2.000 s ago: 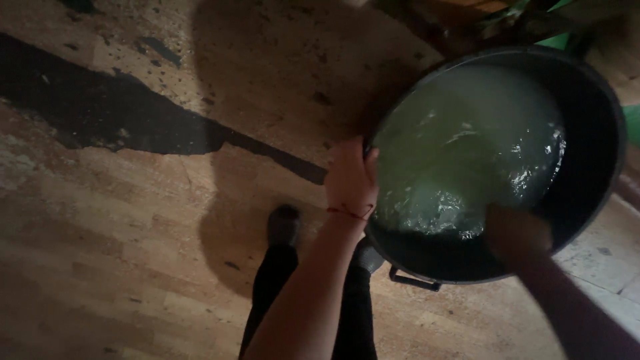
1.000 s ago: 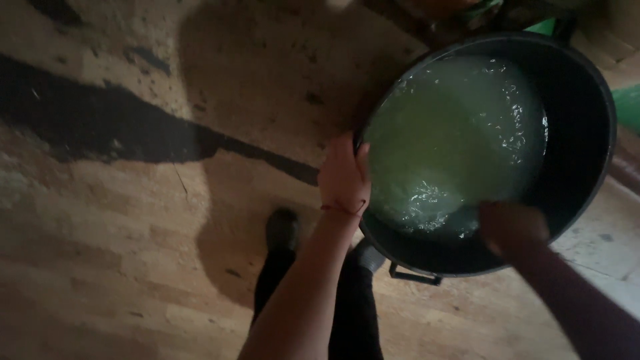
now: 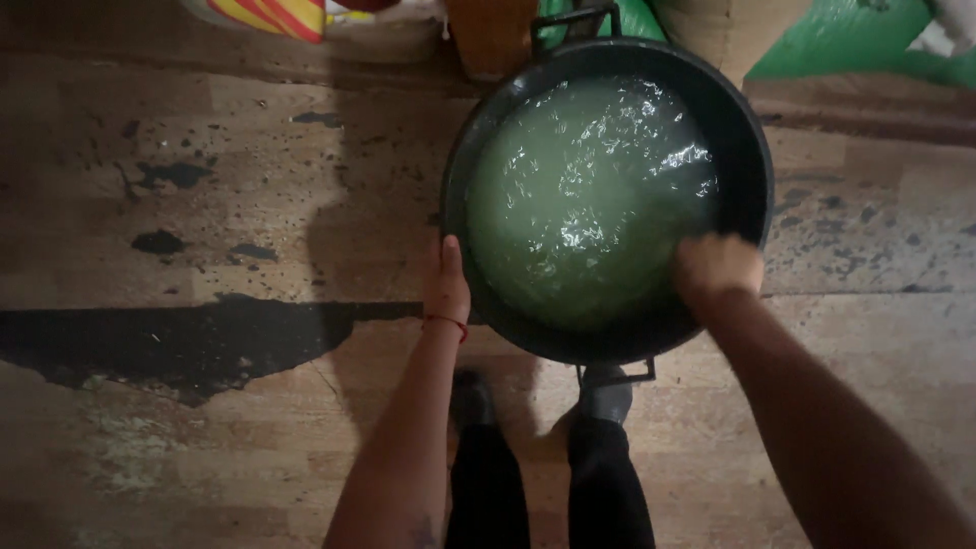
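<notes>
A large dark round tub (image 3: 751,137) with metal handles on opposite sides holds cloudy greenish liquid (image 3: 564,198), its surface rippled and glinting. My left hand (image 3: 447,282), a thin red cord at its wrist, grips the tub's left rim, with the thumb on top and the fingers hidden outside. Over the lower right part of the tub is my right hand (image 3: 717,271), blurred and curled like a fist. Whether it holds anything in the liquid cannot be made out.
My feet in dark shoes (image 3: 606,396) stand just below the tub, near its lower handle (image 3: 629,376). The wood-look floor (image 3: 229,442) has worn dark patches. Beyond the tub are a brown wooden post (image 3: 492,38), a tan sack (image 3: 724,34) and green sheeting (image 3: 839,46).
My right hand has shifted slightly about the tub's lower right side, and the ripples have changed. My left hand stays on the rim. The view has turned and moved to the right.
</notes>
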